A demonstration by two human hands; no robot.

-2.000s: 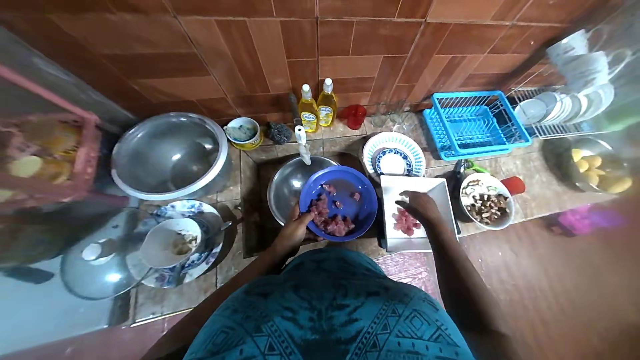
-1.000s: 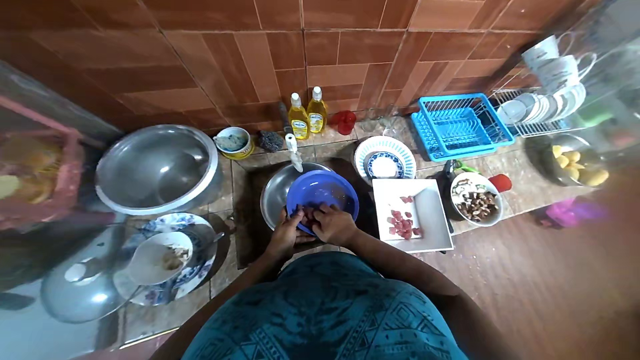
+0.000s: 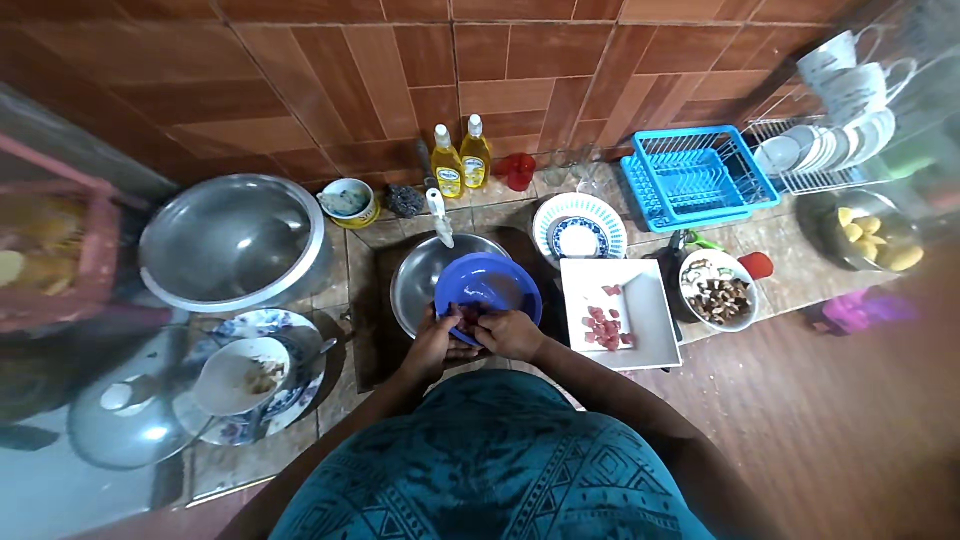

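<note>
A blue plastic bowl (image 3: 487, 274) overlaps a steel bowl (image 3: 411, 289) in the sink. Pieces of raw meat (image 3: 469, 319) lie at its near side. My left hand (image 3: 439, 341) grips the near-left rim of the blue bowl, its fingers partly under it. Over the near-right rim reaches my right hand (image 3: 510, 334), its fingertips closed at the meat, partly hidden. To the right, a white rectangular dish (image 3: 649, 315) contains several small cut pieces of meat (image 3: 600, 326).
At left stand a large steel basin (image 3: 232, 247), a glass lid (image 3: 124, 427) and a stacked bowl (image 3: 225, 375). Oil-coloured bottles (image 3: 448, 169) line the wall. A plastic basket (image 3: 577, 206), blue dish rack (image 3: 697, 180), bowl of chopped food (image 3: 720, 296) and bowl of potatoes (image 3: 874, 240) stand rightward.
My right hand has moved left from the white dish to the meat in the blue bowl. The left hand has stayed at the bowl's near-left side.
</note>
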